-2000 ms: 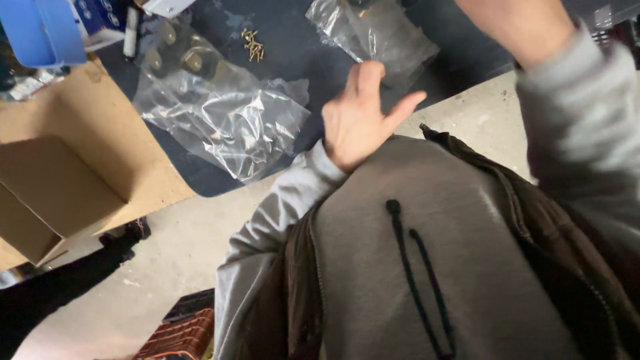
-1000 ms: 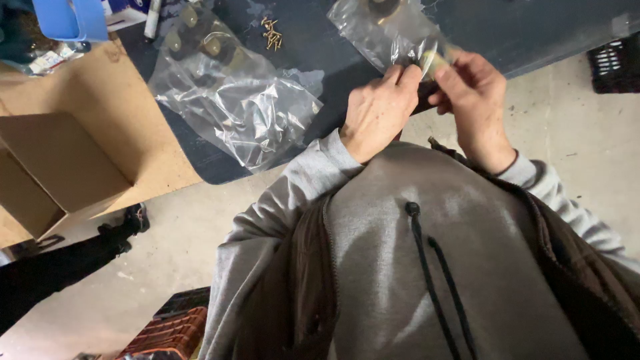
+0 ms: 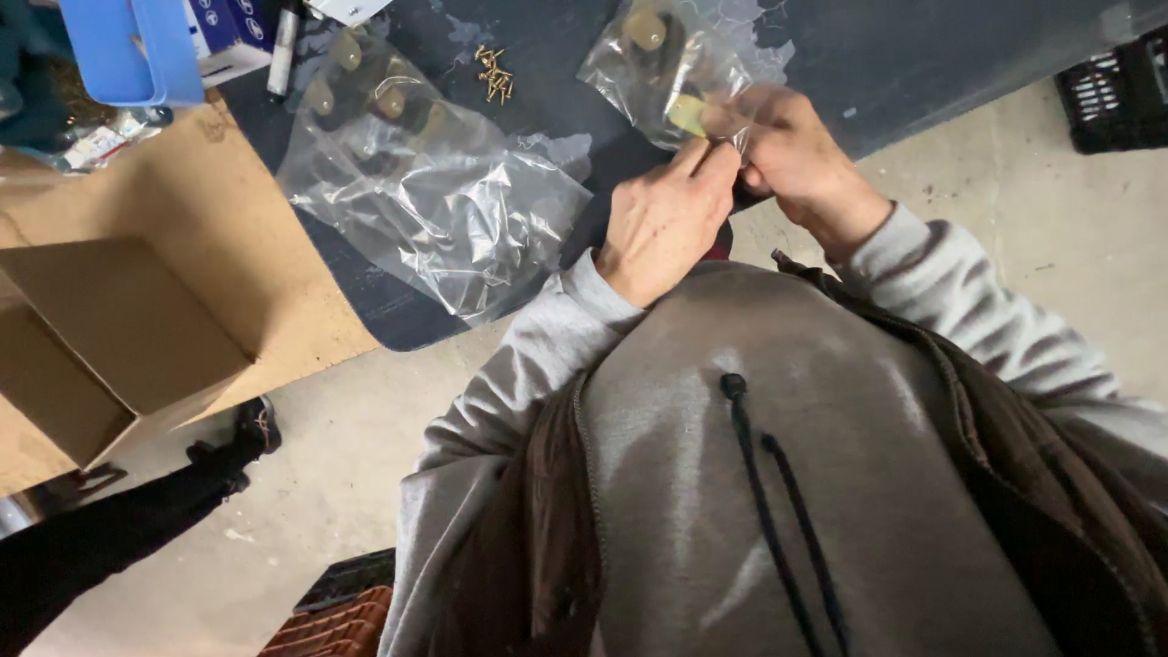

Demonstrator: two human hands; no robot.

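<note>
My left hand (image 3: 671, 214) pinches the lower edge of a clear plastic bag (image 3: 630, 78) at the dark table's front edge. My right hand (image 3: 794, 160) is at the same bag's corner, its fingertips by a yellowish round piece (image 3: 687, 115) seen at the plastic. Another round yellowish piece (image 3: 644, 30) shows through the bag farther up. A larger clear plastic bag (image 3: 456, 210) with several yellowish round pieces in its upper part lies to the left. Between the two bags, farther back, is a small pile of brass-coloured screws (image 3: 495, 75).
A marker (image 3: 284, 55), a blue plastic bin (image 3: 132, 55) and a blue-and-white box (image 3: 228, 36) are at the back left. An open cardboard box (image 3: 128, 319) stands at the left. A co-worker's leg (image 3: 119, 538) shows below it. Crates (image 3: 1115, 96) (image 3: 333, 625) stand beyond the table and at the bottom.
My right hand has come in from the upper right to the small bag, beside my left hand. My left hand, open two seconds ago, has closed on the bag's edge.
</note>
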